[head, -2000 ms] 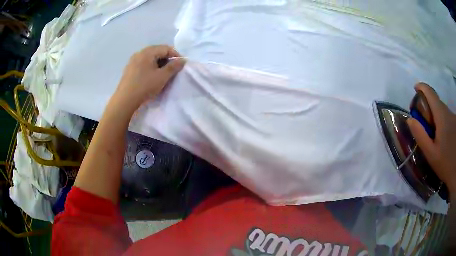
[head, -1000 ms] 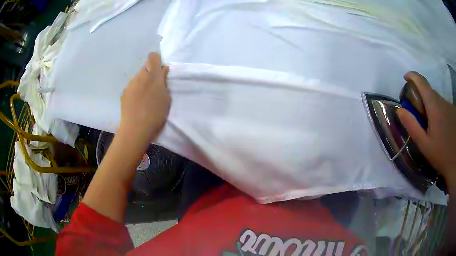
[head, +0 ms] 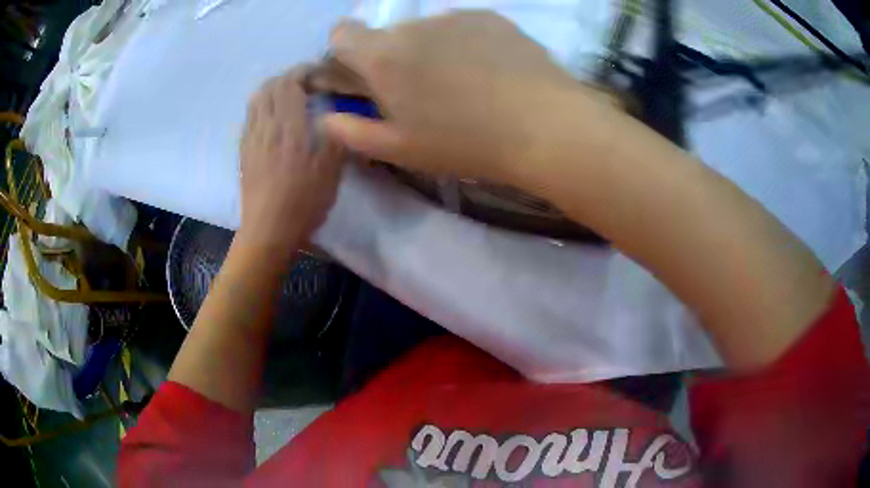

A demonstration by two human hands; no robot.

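Note:
A white garment panel (head: pixel 591 315) lies spread on the board, its near edge hanging toward the red top. The steam iron (head: pixel 477 202) is on the panel's left part, partly hidden under my right hand and forearm. My right hand (head: pixel 448 95) is closed around the iron's handle, blurred. My left hand (head: pixel 286 157) lies on the cloth at the panel's left end, right beside the iron's handle end. Its fingertips are blurred, so whether it pinches the cloth is not clear.
Yellow cart bars (head: pixel 57 276) with white pieces (head: pixel 43 353) stand at the left. A round black fan (head: pixel 205 276) is below the board. Dark hose and cable lines (head: pixel 663 67) cross the upper right. The red top (head: pixel 477 410) is at the bottom.
My right hand has moved the iron from the right end leftward across the panel to beside my left hand. My left hand stays near the panel's left end.

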